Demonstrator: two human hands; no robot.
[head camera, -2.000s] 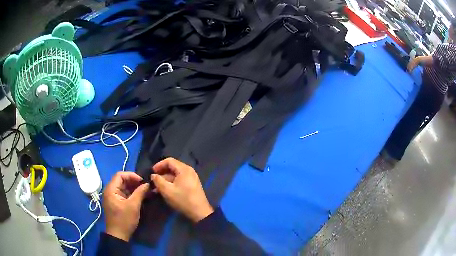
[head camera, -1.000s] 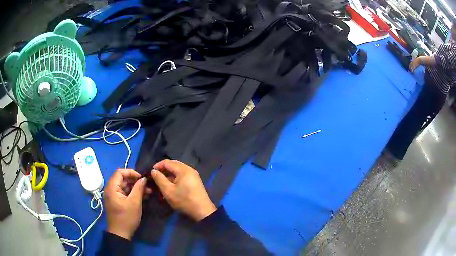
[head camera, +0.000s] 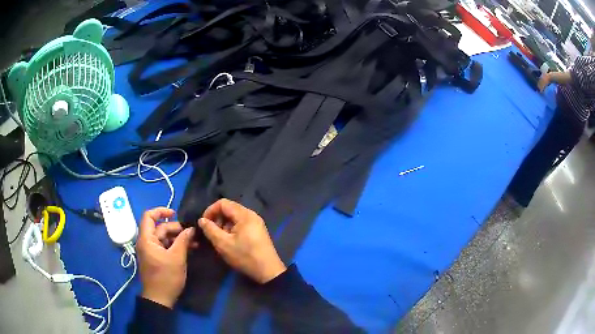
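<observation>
A large heap of flat black straps (head camera: 293, 124) lies across the blue table cover (head camera: 417, 215). My left hand (head camera: 164, 258) and my right hand (head camera: 240, 238) are bare, close together at the lower middle. Their thumbs and forefingers pinch a black strap (head camera: 203, 277) between them. The exact spot they pinch is dark and partly hidden by the fingertips. The strap hangs down below my hands.
A mint green fan (head camera: 65, 94) stands at the left. A white controller (head camera: 119, 216) with cable lies beside my left hand. A yellow loop handle (head camera: 54, 224) is at the far left. A thin pale stick (head camera: 411, 171) lies right. A person (head camera: 554, 130) stands beyond the table.
My hands stay together on the black strap, with small shifts of the fingers. The surrounding scene has shifted slightly in view.
</observation>
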